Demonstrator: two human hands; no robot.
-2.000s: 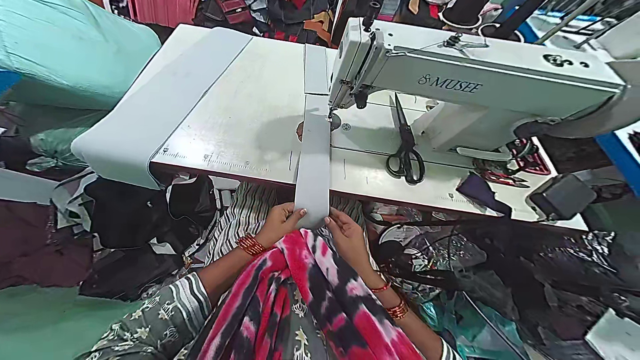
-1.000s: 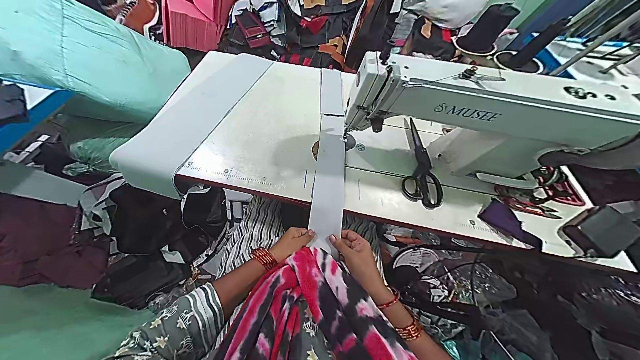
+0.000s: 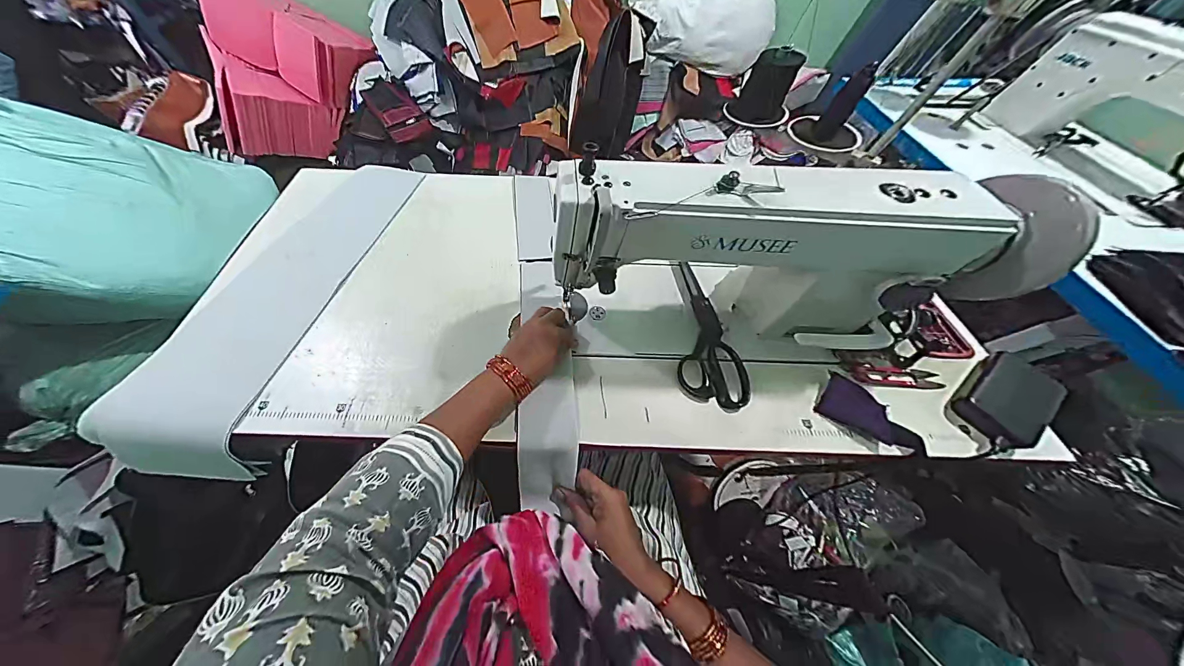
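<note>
A long pale grey strip of material [image 3: 548, 416] runs under the head of a white sewing machine [image 3: 786, 227] and hangs over the table's front edge. My left hand [image 3: 541, 344] lies on the strip close to the needle, its fingers bent; whether it pinches the material is hidden. Below the front edge, my right hand [image 3: 599, 516] holds the strip's near end between thumb and fingers. Black-handled scissors [image 3: 710, 356] lie right of the needle, blades pointing away. A wide pale grey sheet [image 3: 250, 305] drapes over the table's left side.
Red-handled thread snips [image 3: 893, 376], a dark purple scrap [image 3: 860, 410] and a dark box-like object [image 3: 1010, 398] lie at the table's right. A mint-green bundle [image 3: 111, 213] stands at the left. Behind are pink stacked pieces [image 3: 287, 79] and black thread cones [image 3: 770, 85].
My left hand has moved forward from the strip's near end to beside the needle. My right hand stays at the near end. The view has shifted, showing more behind the machine.
</note>
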